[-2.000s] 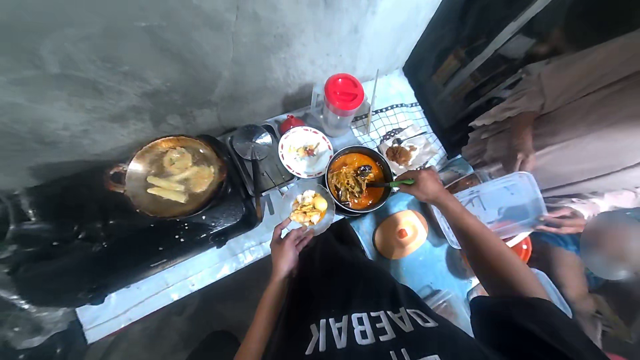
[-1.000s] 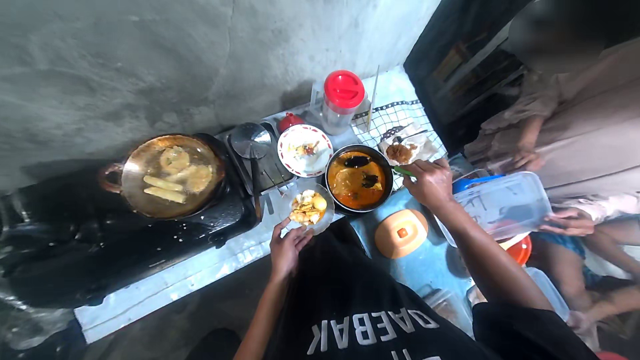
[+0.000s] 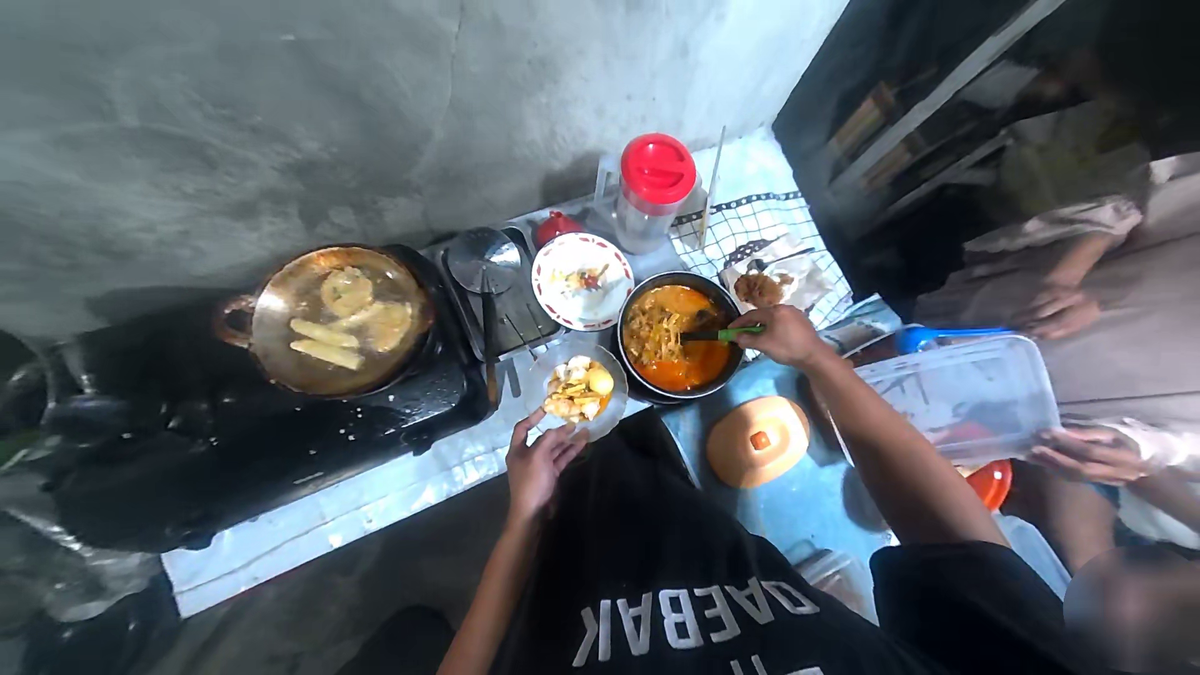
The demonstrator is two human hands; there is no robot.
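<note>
My right hand (image 3: 783, 336) grips the green handle of a ladle (image 3: 736, 333), whose dark head is in a pot (image 3: 682, 386) of orange-red soup with shredded pieces near the surface. Just left of the pot, my left hand (image 3: 542, 457) holds the lower edge of a clear glass plate (image 3: 611, 417) bearing chunks of food and what looks like an egg. A white plate with a red-patterned rim (image 3: 548, 305) lies behind these, with some food scraps on it.
At left, a wok (image 3: 272, 352) of frying food sits on a black stove (image 3: 422, 412). A red-lidded pitcher (image 3: 656, 187) stands by the wall. An orange lid (image 3: 750, 455) lies right of the pot. Another person's hand (image 3: 1092, 452) holds a clear plastic container (image 3: 994, 375).
One second ago the soup surface showed dark pieces; now shredded pieces show around the ladle. My right hand has moved slightly left, toward the pot. My left hand stays at the plate.
</note>
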